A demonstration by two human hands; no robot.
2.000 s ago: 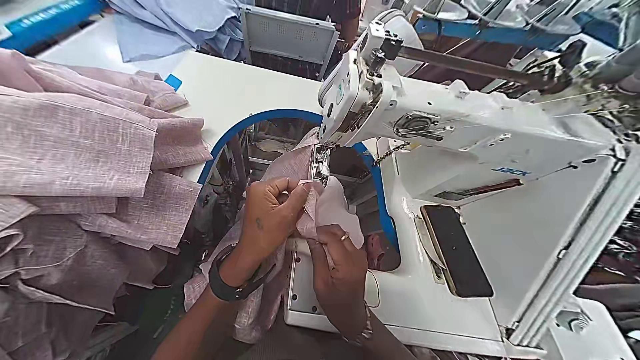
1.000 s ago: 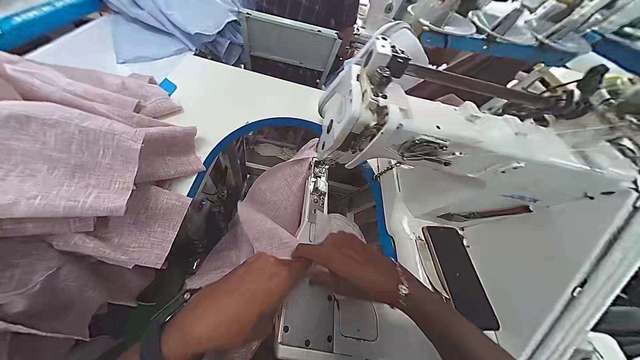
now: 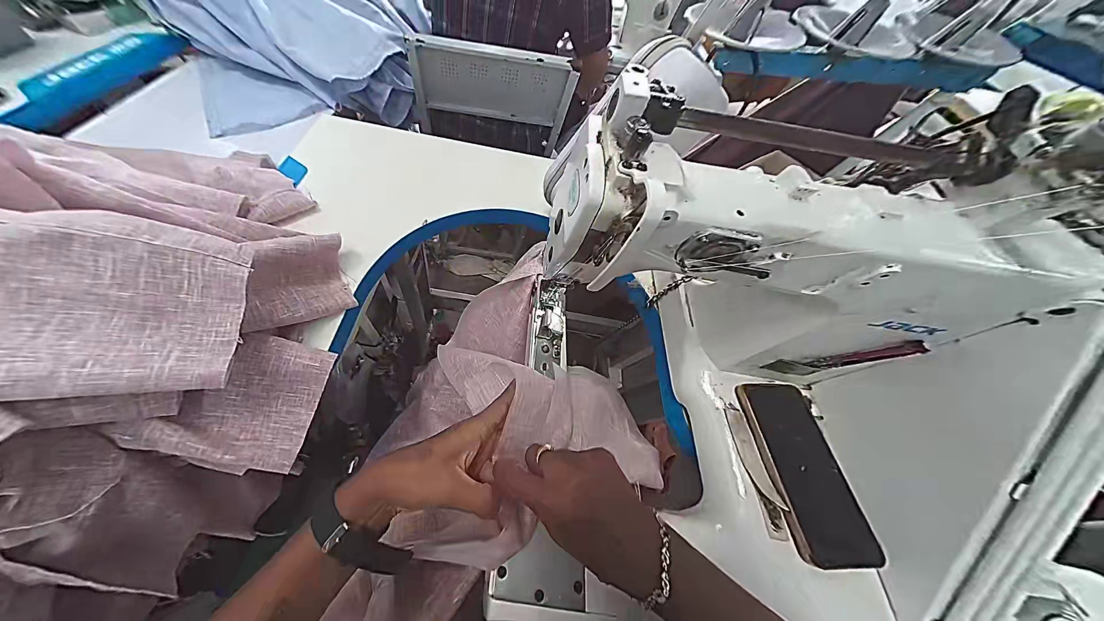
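My left hand, with a dark watch at the wrist, and my right hand, wearing a ring and a chain bracelet, meet over the narrow arm of a white Jack sewing machine. Both grip a thin pink fabric piece, which drapes over the arm and hangs down on the left. Beyond my hands, the metal feed plate shows bare beneath the machine's head. Some of my fingertips are hidden in the folds.
Pink cut fabric pieces are piled at the left. A blue-edged cutout surrounds the machine arm. A smartphone lies on the right of the machine bed. Light blue fabric and a person are behind the table.
Two seconds ago my hands held the fabric close to the presser foot; now they are nearer to me on the arm. Since one second ago, my left hand's thumb has come up over the cloth.
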